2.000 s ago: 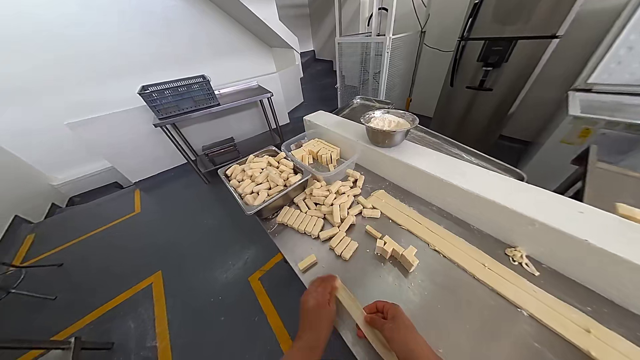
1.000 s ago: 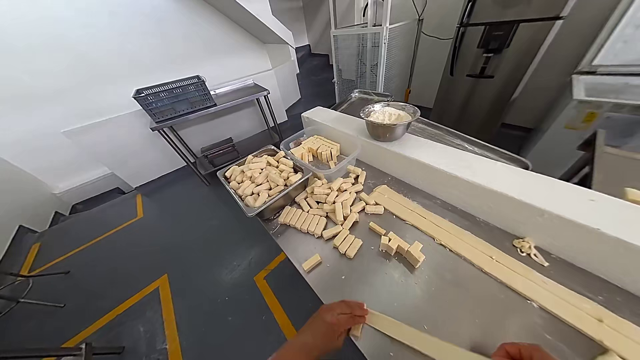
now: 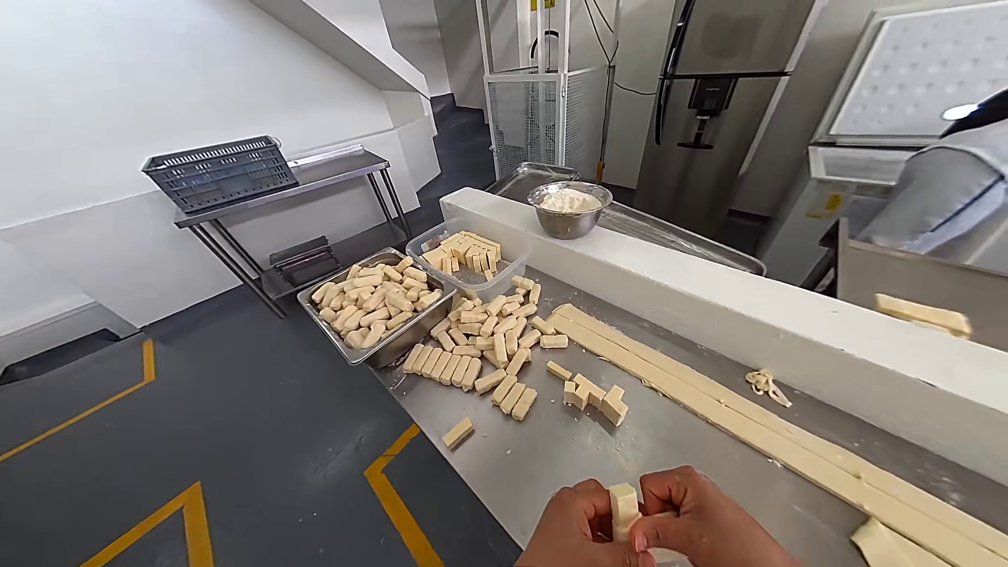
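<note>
Close together at the near edge of the steel table, my left hand [image 3: 579,524] and my right hand [image 3: 693,516] pinch one pale cheese stick [image 3: 624,508] held upright between them; dough around its lower part is mostly hidden by the fingers. Beyond them lie cut cheese blocks [image 3: 596,400] in a small group. One short piece [image 3: 457,433] is alone by the table's left edge. Many dough-wrapped sticks [image 3: 445,366] lie in rows and a heap farther back. Long flat dough strips [image 3: 732,417] run along the right side, and a folded dough end [image 3: 894,545] is at lower right.
A steel pan [image 3: 331,335] of wrapped sticks and a clear plastic tub [image 3: 520,268] of cheese sticks stand at the table's far end. A steel bowl [image 3: 569,211] of white flour rests on the white ledge [image 3: 709,291]. A co-worker's sleeve [image 3: 937,197] shows at right.
My hands have come together from being apart along a stretched dough strip, and now hold a cheese stick upright. A co-worker has come into view at the right.
</note>
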